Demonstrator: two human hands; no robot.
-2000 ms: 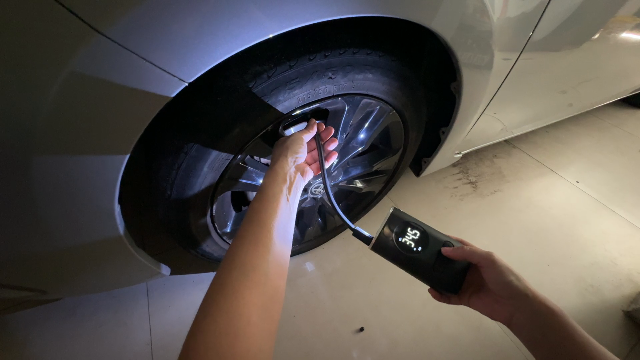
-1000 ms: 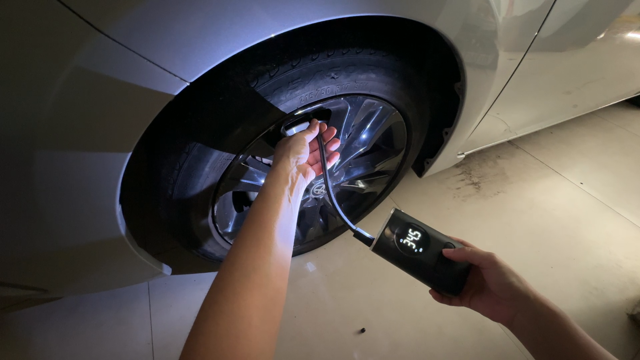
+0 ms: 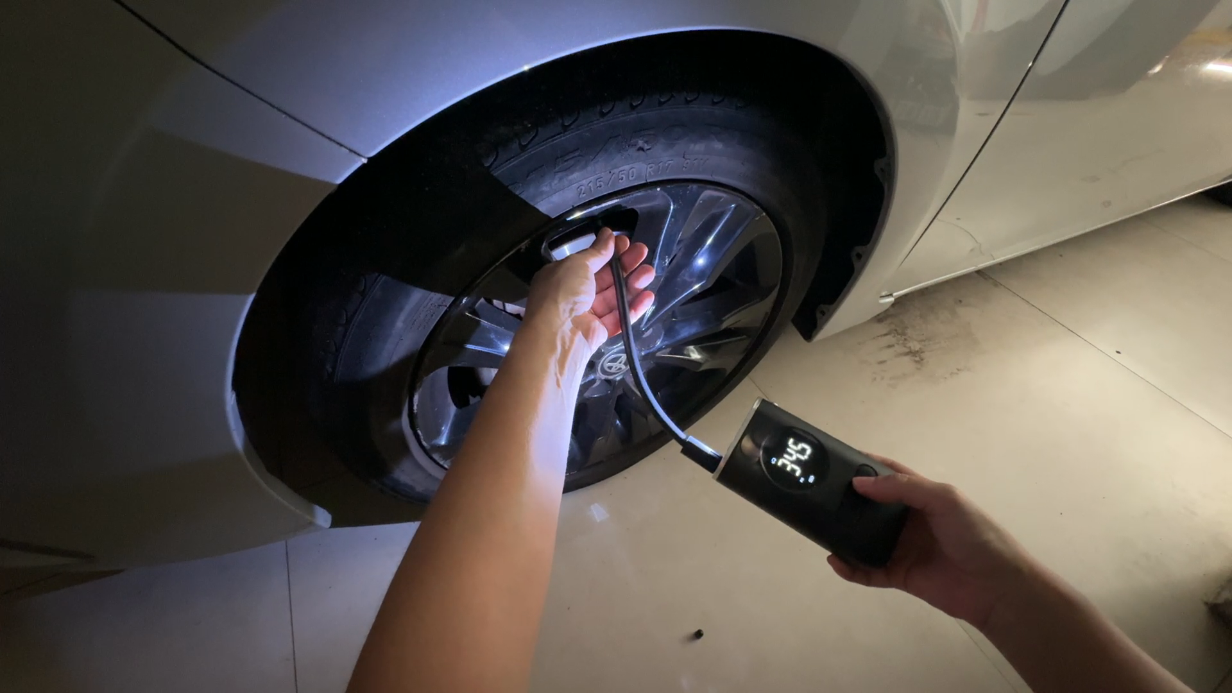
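Observation:
My left hand (image 3: 592,284) is at the upper rim of the car's alloy wheel (image 3: 707,260), thumb and forefinger closed on the end of a black air hose (image 3: 630,337); the fingertips partly hide that end, and the valve cannot be seen. The hose curves down to a black portable tyre inflator (image 3: 808,481) with a lit display. My right hand (image 3: 934,539) grips the inflator's lower end, the thumb by its buttons. Around the wheel sits the black rubber tyre (image 3: 616,154).
The car's pale fender (image 3: 462,48) arches over the wheel, and a door panel (image 3: 1068,144) is at the right. A small dark cap-like piece (image 3: 699,634) lies on the tiled floor (image 3: 1088,423). Part of a dark object (image 3: 1222,606) shows at the right edge.

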